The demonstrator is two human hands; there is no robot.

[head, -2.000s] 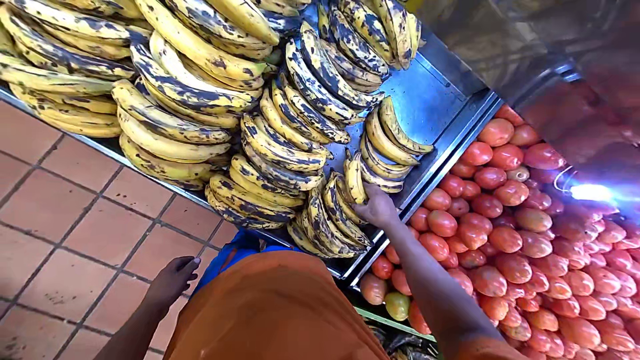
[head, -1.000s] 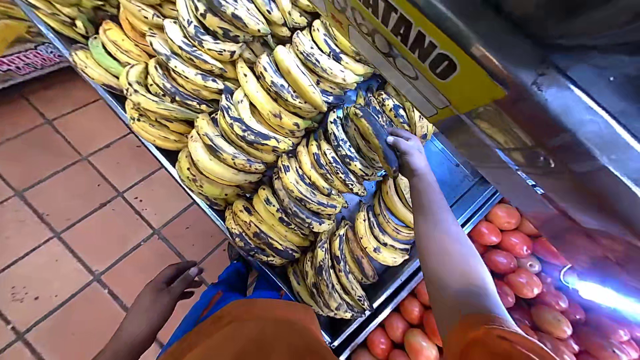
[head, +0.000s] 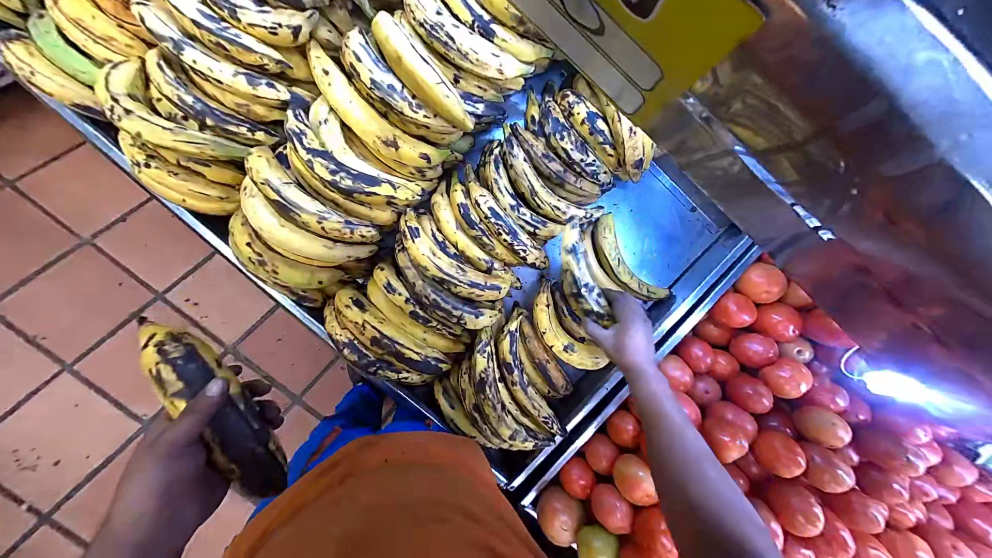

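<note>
My left hand (head: 182, 457), over the floor tiles at the lower left, is wrapped around a heavily blackened plantain (head: 213, 403). On the metal display tray, my right hand (head: 622, 329) grips the lower end of a yellow plantain with black patches (head: 581, 271); its fingers are partly hidden. Beside it lies a slim yellow plantain (head: 624, 260). Rows of spotted plantains (head: 449, 271) fill the tray to the left of my right hand, and another cluster (head: 496, 387) lies just below.
The metal rim (head: 682, 325) of the tray separates the plantains from a heap of red tomatoes (head: 779, 449) on the right. A yellow sign (head: 682, 46) and a shiny metal panel (head: 814, 155) stand beyond. Tiled floor (head: 70, 287) lies to the left.
A dark plantain that was in my right hand one second ago is now in my left hand, which was empty. My right hand has taken hold of another plantain.
</note>
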